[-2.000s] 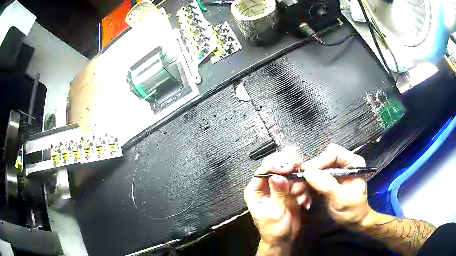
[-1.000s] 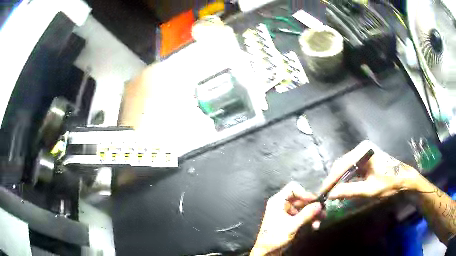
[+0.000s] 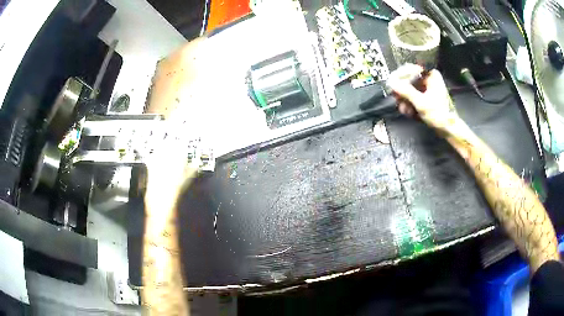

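Note:
A white PCB panel [image 3: 130,145] with small parts lies across the silver machine rails [image 3: 96,126] at the left. My left hand [image 3: 166,163] reaches over the panel's right part; it is washed out and blurred, so I cannot tell whether its fingers grip the panel. My right hand [image 3: 427,99] is at the back edge of the mat, just in front of the beige ring-shaped roll [image 3: 414,34]. Its fingers are curled. A dark, blurred slim thing [image 3: 376,100] shows beside its fingertips; whether the hand holds it is unclear.
A solder wire spool [image 3: 279,83] stands on a white sheet [image 3: 216,80]. Set-aside boards [image 3: 337,43] lie beside it. A black box [image 3: 473,43] with a cable and a fan [image 3: 553,55] are at the back right. The ribbed mat [image 3: 309,197] has green tape [image 3: 414,237]. A blue bin [image 3: 507,284] is lower right.
My hands were together around the slim black tool. They have parted: my left hand has moved left to the panel on the rails, my right hand up and away to the mat's back edge.

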